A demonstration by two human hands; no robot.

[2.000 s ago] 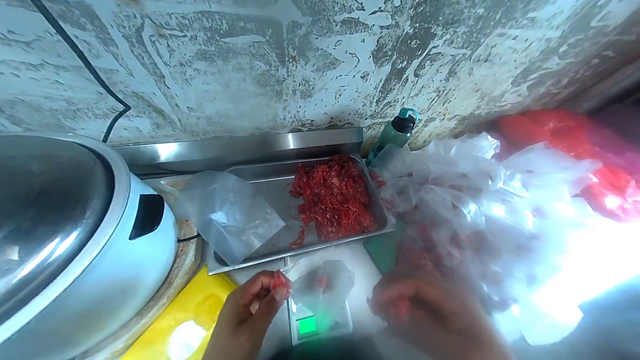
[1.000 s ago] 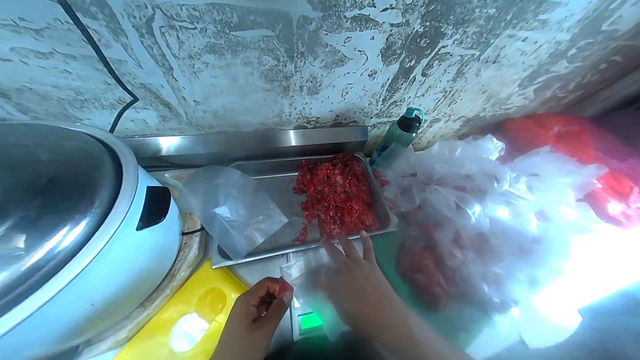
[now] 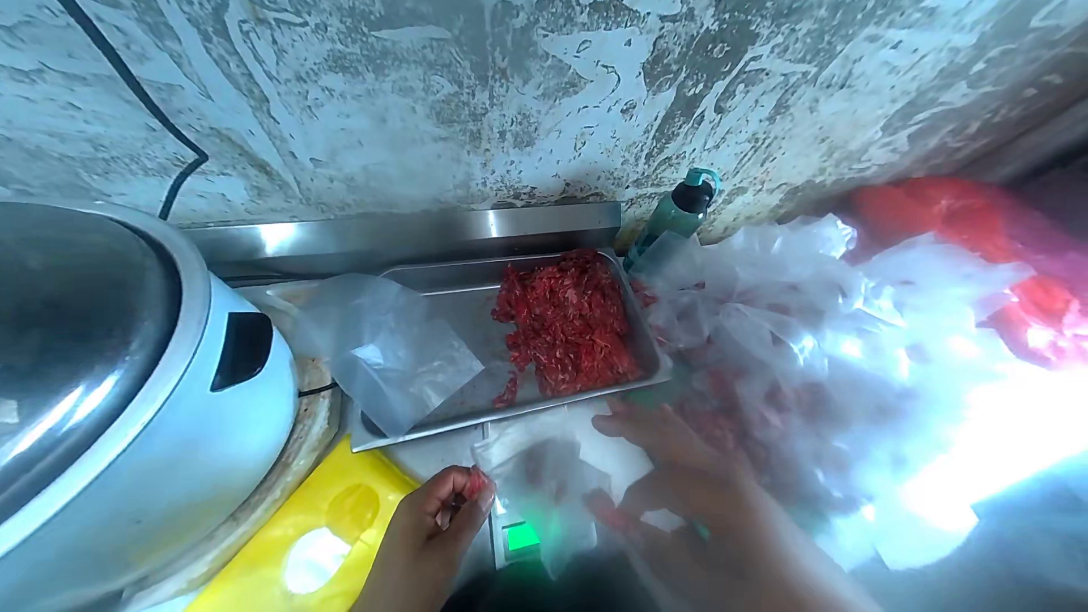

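A heap of red shredded meat (image 3: 574,327) lies in the right part of a metal tray (image 3: 510,414). Below the tray, a clear plastic bag (image 3: 544,467) rests over a digital scale (image 3: 521,537) whose display glows green. My left hand (image 3: 438,527) pinches a bit of red meat, or possibly the bag's edge with it, at the bag's left side. Blurred, my right hand (image 3: 680,484) is at the bag's right, its fingers spread; whether it holds anything is unclear. Another clear plastic bag (image 3: 395,348) lies over the tray's left part.
A large white appliance with a metal lid (image 3: 246,425) fills the left. Yellow plastic (image 3: 331,535) lies beside it. Behind the tray's right corner stands a green bottle (image 3: 676,212). Clear bags (image 3: 790,331), some with red meat, pile up at the right, with a red bag (image 3: 952,212) behind.
One second ago my right hand was at the near edge of the meat in the tray; now it is lower and to the right, beside the bag on the scale. My left hand has barely moved.
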